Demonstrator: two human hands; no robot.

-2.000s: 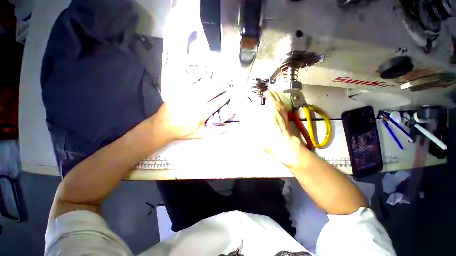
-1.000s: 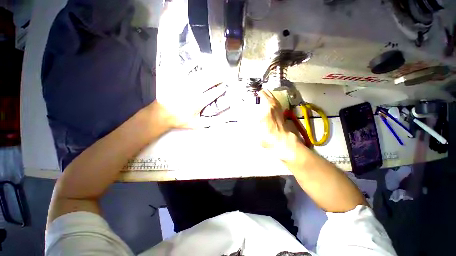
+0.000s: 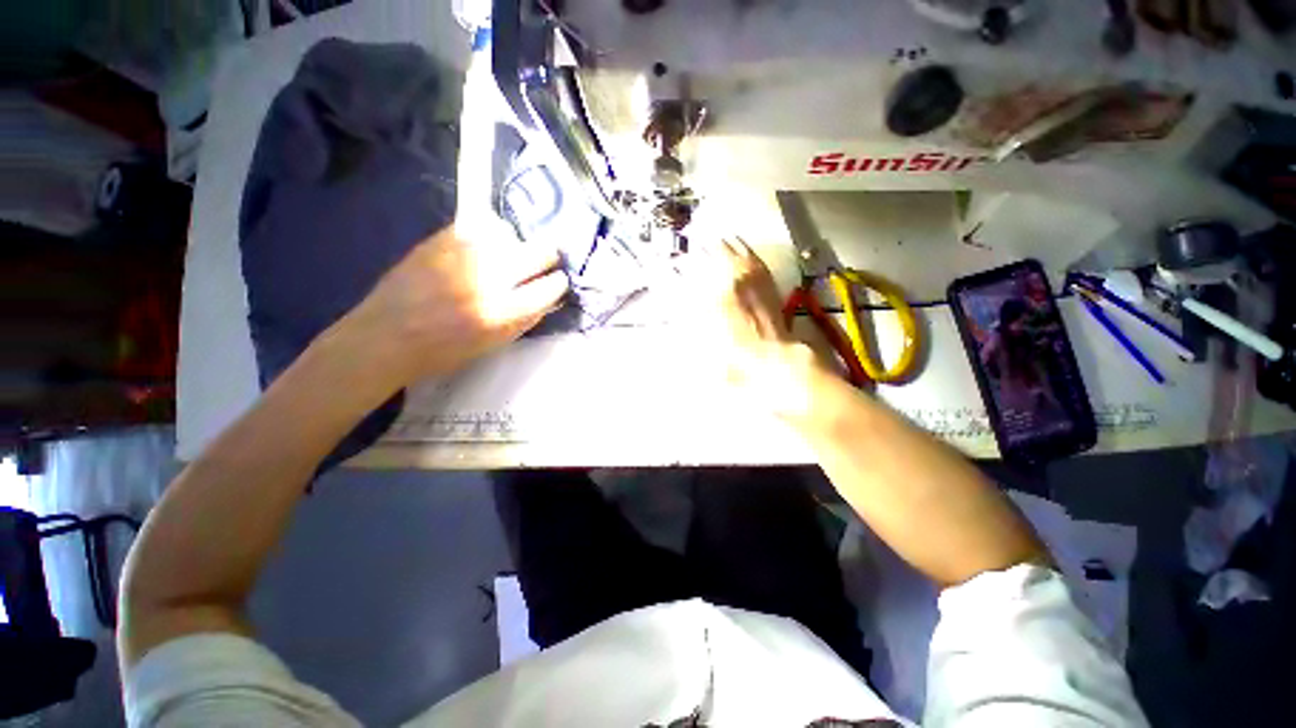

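Observation:
A dark blue-grey garment (image 3: 334, 199) lies heaped on the left of the white machine table. My left hand (image 3: 462, 306) is left of the needle area, its fingers closed on a part of the cloth near the lamp glare. My right hand (image 3: 760, 320) lies just right of and below the presser foot (image 3: 674, 213), fingers apart and pointing at the needle. Glare washes out its fingertips and the cloth under the needle, so whether it holds anything cannot be told.
The off-white sewing machine head (image 3: 796, 121) spans the top. Scissors with red and yellow handles (image 3: 884, 327) lie beside my right hand. Farther right are a lit smartphone (image 3: 1023, 356), blue pens (image 3: 1123, 320) and a white marker (image 3: 1229, 327). Ruler tape (image 3: 469, 425) runs along the front edge.
The camera view has shifted, showing more on the left. My left hand has drawn back from the glare, and its fingers have closed on cloth. My right hand stays beside the needle.

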